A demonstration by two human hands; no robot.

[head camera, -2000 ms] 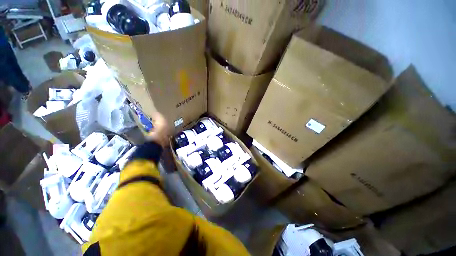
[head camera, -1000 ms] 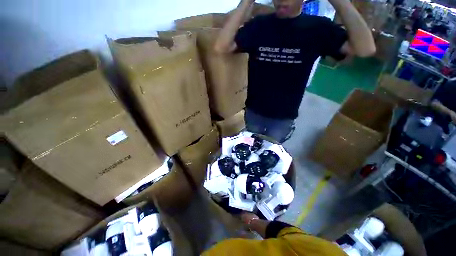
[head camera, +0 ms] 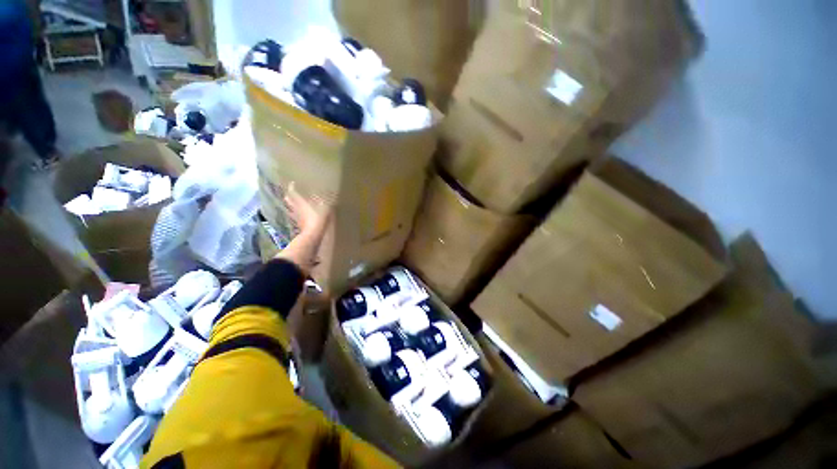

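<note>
A tall brown carton (head camera: 344,183), heaped with white-and-black camera units (head camera: 335,87), stands at the upper centre-left. My left hand (head camera: 310,224), bare below a black cuff and yellow sleeve, lies against its left side with the fingers apart; the contact is blurred. Right below it stands a lower open carton (head camera: 347,389) filled with camera units (head camera: 413,353). My right hand is out of the picture.
White housings (head camera: 138,330) fill the lower left. Behind them are bubble wrap (head camera: 206,215) and a round-bulging carton (head camera: 119,231) of white parts. Large brown cartons (head camera: 551,284) line the right by the wall. A person's dark legs (head camera: 32,110) show upper left.
The view swung right to the other person and a filled carton, then back left. Compared with two seconds ago, the tall heaped carton sits farther right over the lower one, my left hand still at its side.
</note>
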